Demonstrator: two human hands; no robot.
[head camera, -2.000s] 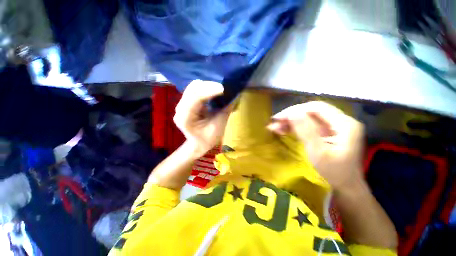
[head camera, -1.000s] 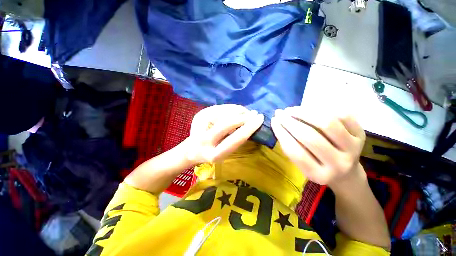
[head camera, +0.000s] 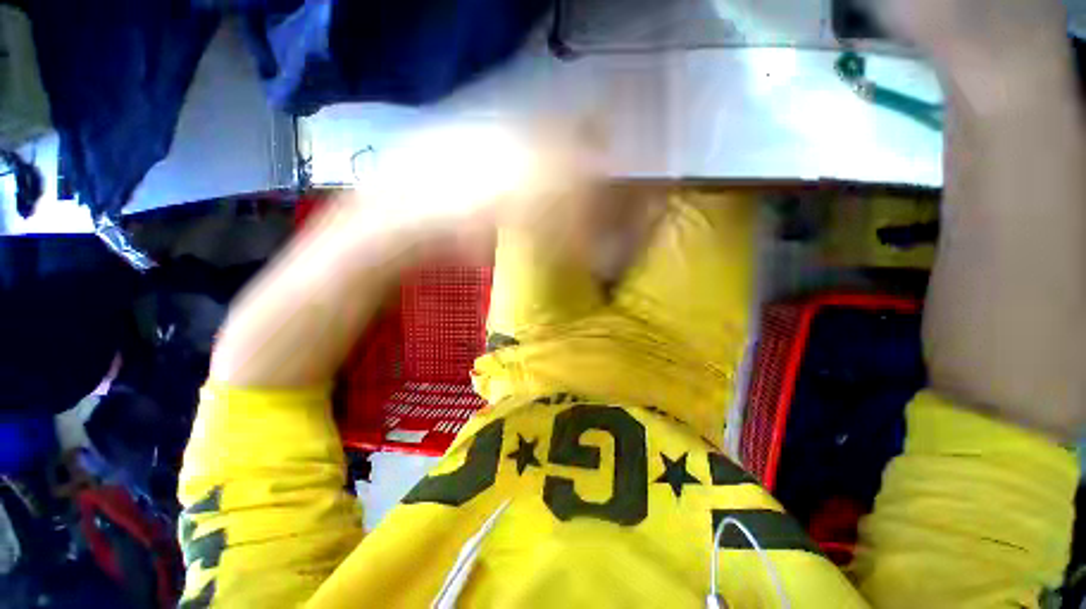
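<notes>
The navy garment (head camera: 405, 48) lies bunched on the white table (head camera: 715, 119) at the upper left, away from the lap. My left hand (head camera: 476, 173) is strongly blurred over the table's front edge, below the garment; its fingers and any hold cannot be made out. My right hand (head camera: 988, 30) is at the top right, near a dark flat object (head camera: 855, 18), cut off by the upper edge, so its fingers are not clear.
A green cord (head camera: 899, 105) lies beside my right forearm. More navy cloth (head camera: 113, 95) hangs at the far left. Red slotted baskets stand under the table, one left (head camera: 441, 339) and one right (head camera: 780, 381) of my legs. Dark cloth lies at the lower left.
The garment has moved from in front of me up and left, baring the table. My right hand has left the cloth and moved up and right. My left hand has moved up and left.
</notes>
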